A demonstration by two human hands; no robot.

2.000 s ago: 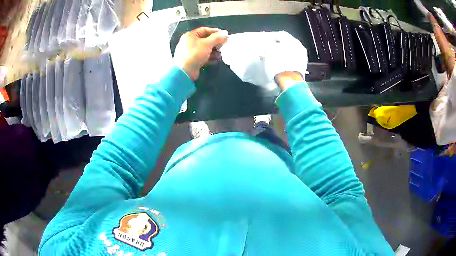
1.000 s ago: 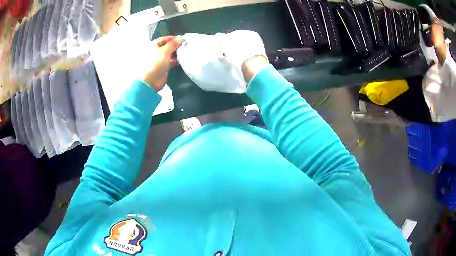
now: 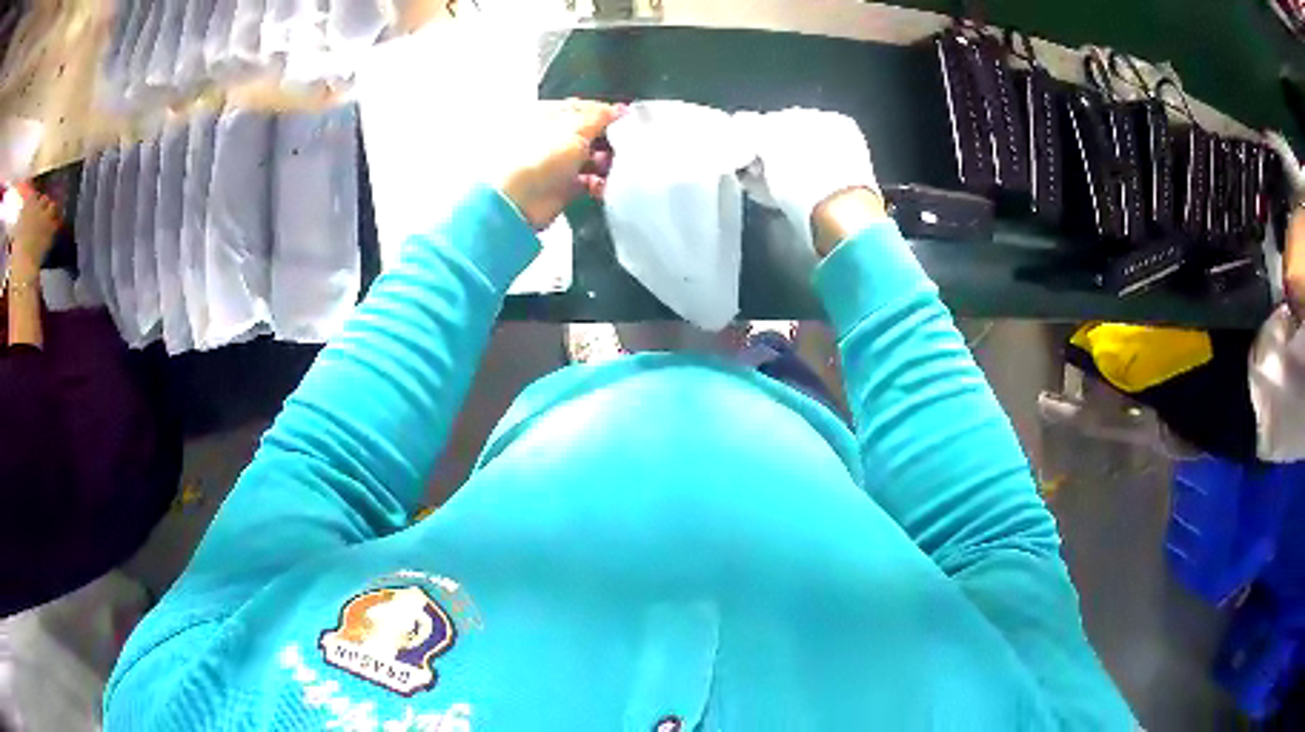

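Note:
A limp white protective bag (image 3: 676, 215) hangs between my hands over the green bench's near edge. My bare left hand (image 3: 561, 160) pinches its upper left corner. My right hand (image 3: 819, 165), in a white glove, holds its upper right side; glove and bag are hard to tell apart there. No dark shape shows through the bag. A stack of white bags (image 3: 444, 143) lies just left of my left hand. A single black unit (image 3: 937, 212) lies flat right of my right hand.
Rows of bagged units (image 3: 229, 215) lie at far left. Several black units (image 3: 1102, 143) with cord loops stand at right. A yellow item (image 3: 1145, 355) and blue bins (image 3: 1216, 529) are below right. Other people's arms show at both sides.
The bag now hangs down narrower between my hands, where it was spread out before. My hands moved left in view, then back right as the view shifted.

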